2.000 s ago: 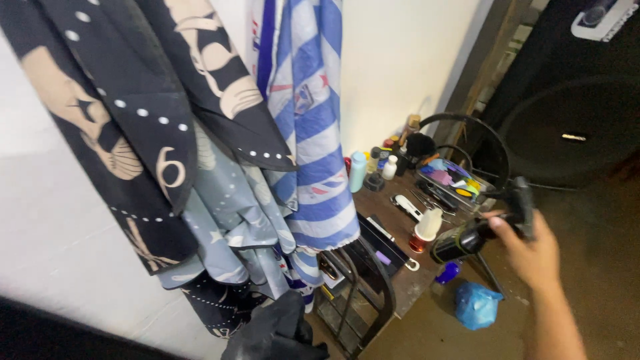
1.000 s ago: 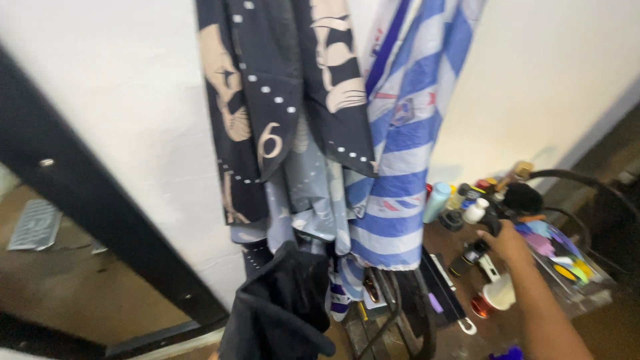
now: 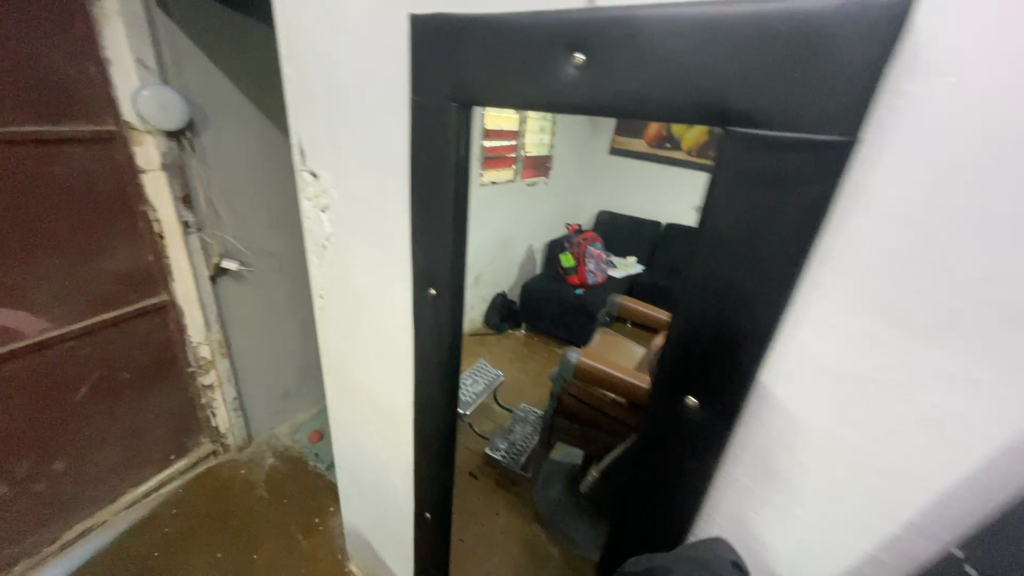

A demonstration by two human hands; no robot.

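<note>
Neither my left hand nor my right hand can be seen. The top of a black cloth (image 3: 686, 560) rises over the bottom edge, right of the middle; whatever holds it is hidden. Just above and behind it stands a tall mirror with a padded black frame (image 3: 652, 52) with metal studs. In its glass show a barber chair with brown armrests (image 3: 612, 376), a patterned metal footrest (image 3: 516, 436), a black sofa (image 3: 552, 300) and a red and grey backpack (image 3: 584, 258).
A white wall (image 3: 360, 280) with chipped plaster flanks the mirror. Farther left are a grey recess with a loose cable and plug (image 3: 230, 265), a round white fixture (image 3: 162, 108), and a dark red door (image 3: 76, 240). Brown floor (image 3: 216, 512) lies below. A dark shape cuts the lower right corner.
The view has swung far left to the mirror and door. The hanging capes, the cluttered table and my right hand, seen earlier at a dark bottle, are out of view. Less of the black cloth shows.
</note>
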